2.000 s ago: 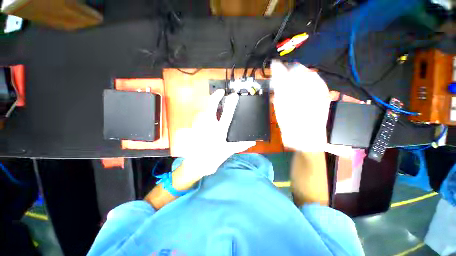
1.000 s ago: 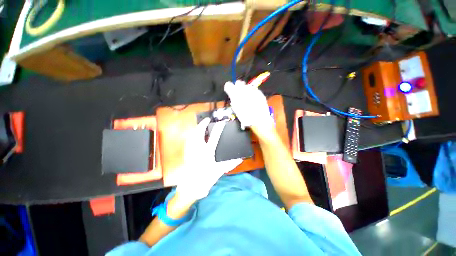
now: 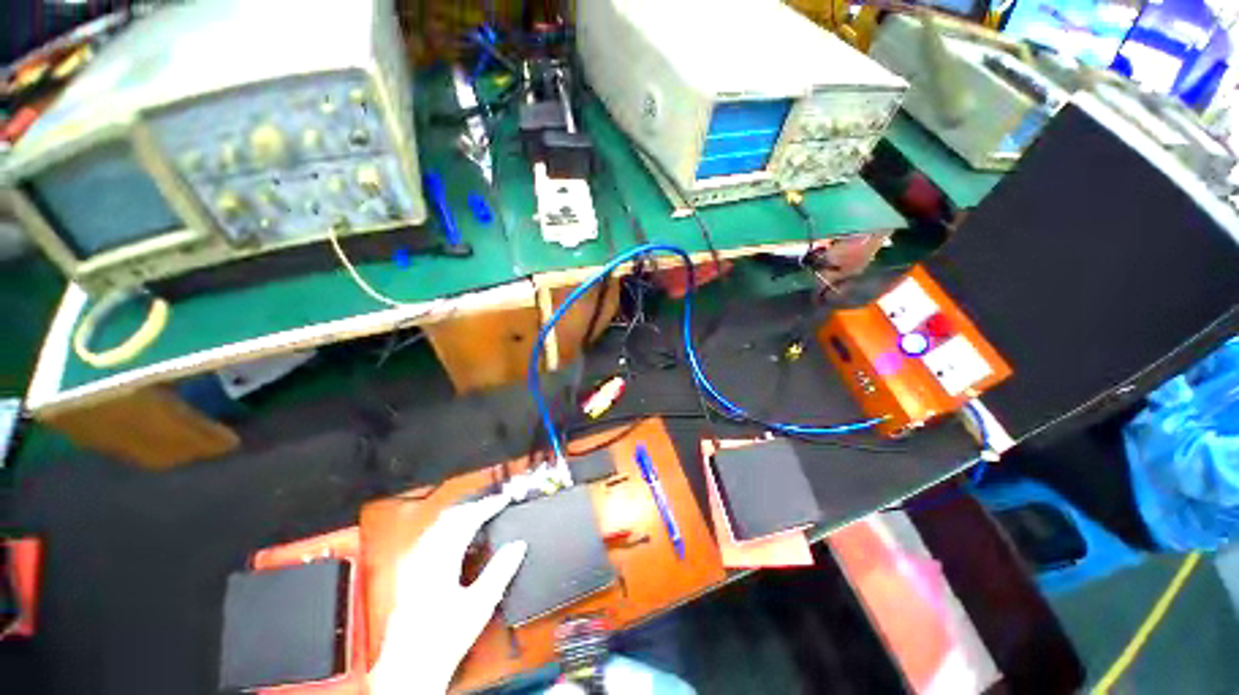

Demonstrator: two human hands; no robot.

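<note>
A black set-top box (image 3: 554, 559) lies on the orange mat (image 3: 686, 564), its back edge against silver connectors (image 3: 537, 479). The blue LAN cable (image 3: 540, 367) runs down to these connectors. My gloved left hand (image 3: 442, 591) is on the box's left side, with fingers and thumb at its edge and top. A dark dotted bar, likely the remote control (image 3: 583, 645), shows blurred at the mat's front edge. A pale patch beside it at the bottom edge may be my right hand or sleeve; I cannot tell which.
Other boxes sit on foam pads left (image 3: 283, 625) and right (image 3: 768, 486). A blue pen (image 3: 659, 502) lies on the mat. The orange switch box (image 3: 917, 353) is at right. Oscilloscopes (image 3: 272, 156) stand on the green shelf. A large black panel (image 3: 1101, 272) and a person's blue sleeve (image 3: 1189, 441) are far right.
The view has tilted up and turned. My right hand has left the connectors, where the blue cable now ends. The remote has gone from beside the right box. My left hand stays at the box.
</note>
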